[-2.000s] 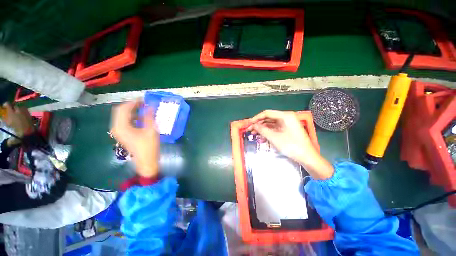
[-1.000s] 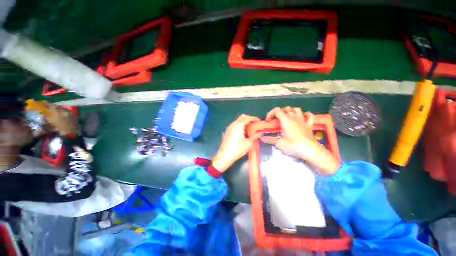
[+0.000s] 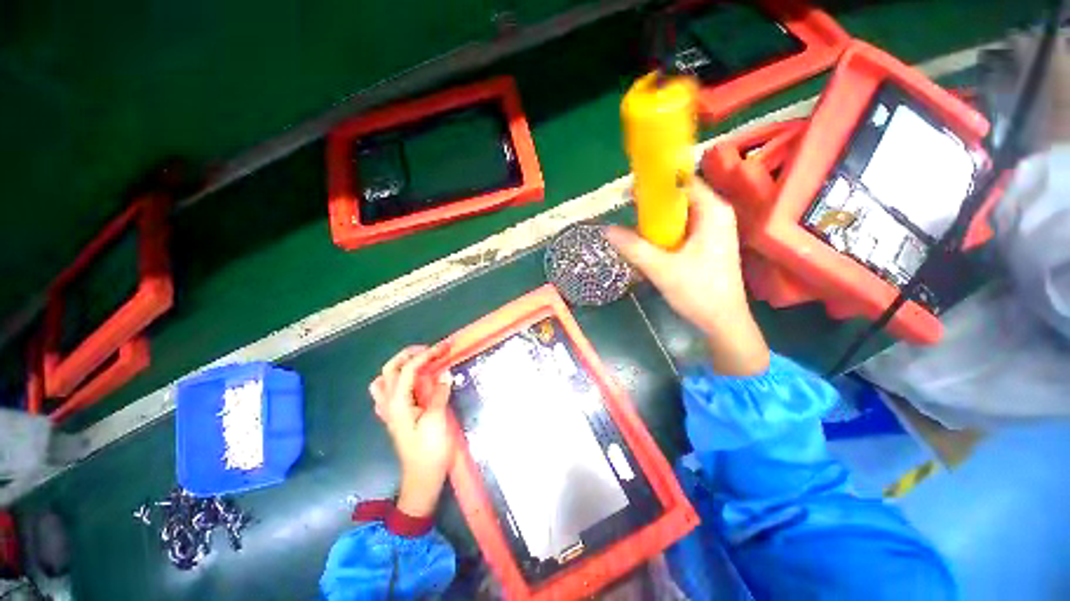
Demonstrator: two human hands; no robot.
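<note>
A tablet unit point(image 3: 546, 440) with a large silver-white area lies in a red-orange frame point(image 3: 483, 517) in front of me, tilted to the left. My left hand point(image 3: 417, 411) holds the frame at its upper left corner. My right hand point(image 3: 698, 264) grips the yellow electric screwdriver point(image 3: 659, 153), upright, its lower end over the right side of the round grey screw dish point(image 3: 589, 265). The driver's tip is hidden behind my hand. The dish is just beyond the frame's far end.
A blue bin point(image 3: 239, 429) with white parts stands at left, a pile of small dark parts point(image 3: 194, 528) before it. Framed tablets point(image 3: 437, 162) lie on the belt beyond the pale rail point(image 3: 469, 264). Red frames, one with a tablet point(image 3: 880, 194), are stacked at right. A person's grey sleeve point(image 3: 1009, 305) is at far right.
The view has swung to the right. My right hand has left the tablet and taken hold of the yellow screwdriver. My left hand has stayed at the frame's upper left corner.
</note>
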